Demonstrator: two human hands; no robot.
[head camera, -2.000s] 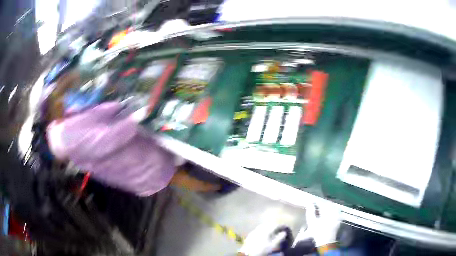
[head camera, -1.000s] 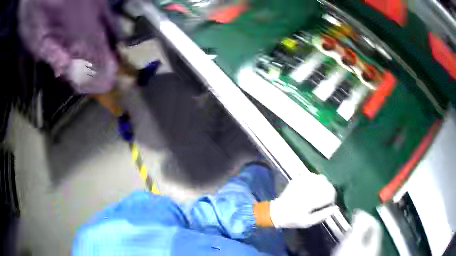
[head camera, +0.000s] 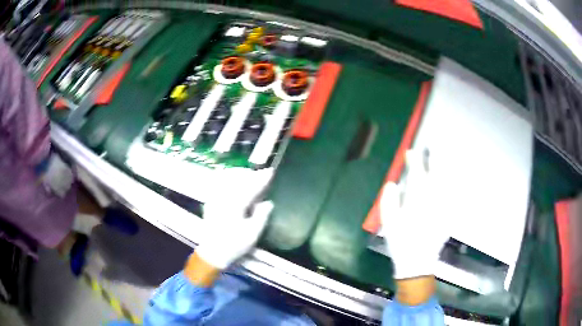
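A green power circuit board (head camera: 223, 121) lies in its chassis at centre left, with three copper-orange coils and three long white strips. A pale metal front flange (head camera: 185, 181) runs along its near edge. My left hand (head camera: 235, 223), in a white glove, is at the right end of this flange, thumb apart from the fingers; its fingertips blend with the pale metal. A white metal cover (head camera: 482, 153) sits over a unit on the right. My right hand (head camera: 415, 226), also gloved, lies over the cover's near left part, fingers extended and thumb apart, gripping nothing visible.
Red foam strips stand beside the board (head camera: 317, 100) and along the cover's left side (head camera: 408, 149). A green pallet (head camera: 341, 191) lies between the units. A metal rail (head camera: 300, 280) runs along the near edge. A person in a pink sleeve (head camera: 22, 159) stands at left.
The view has turned, and the board now shows further left. My left hand has moved from the rail to the board's flange. My right hand has moved onto the cover.
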